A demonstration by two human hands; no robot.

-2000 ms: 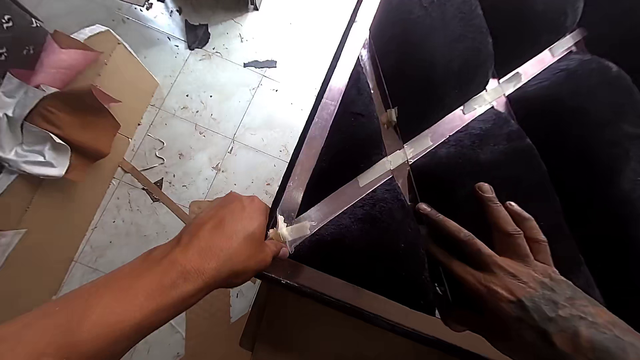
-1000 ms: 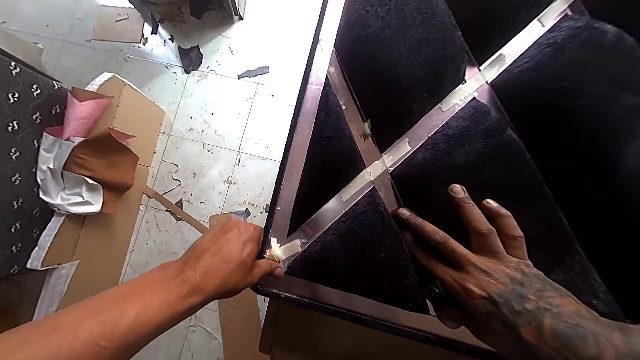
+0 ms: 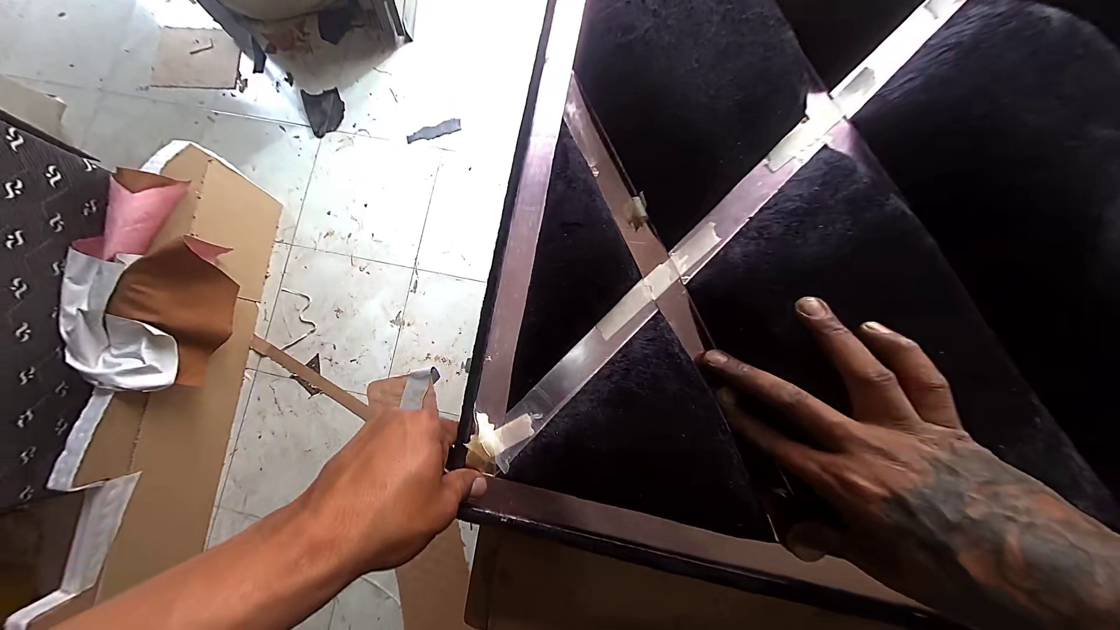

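Note:
My left hand (image 3: 394,490) grips the near left corner of a panel covered in dark plush fabric (image 3: 691,105), its thumb on the top edge and its fingers partly hidden. Beside the thumb, crumpled tape (image 3: 490,442) sits on the corner. A shiny diagonal strip (image 3: 577,363) with pieces of masking tape runs from there to the upper right and crosses a second strip (image 3: 612,192). My right hand (image 3: 857,429) lies spread on the plush at the right, fingertips down, the index finger at the lower end of the second strip. Whether something thin is under its palm, I cannot tell.
Tiled floor (image 3: 359,210) with scraps lies left of the panel. Cardboard (image 3: 184,437), a crumpled heap of brown, pink and white material (image 3: 175,297) and a dark patterned fabric surface (image 3: 44,315) are at the far left. More cardboard (image 3: 560,577) shows below the panel's near edge.
The view has shifted, showing more of the left side. Both hands keep nearly the same places on the panel, the left at the corner and the right on the plush.

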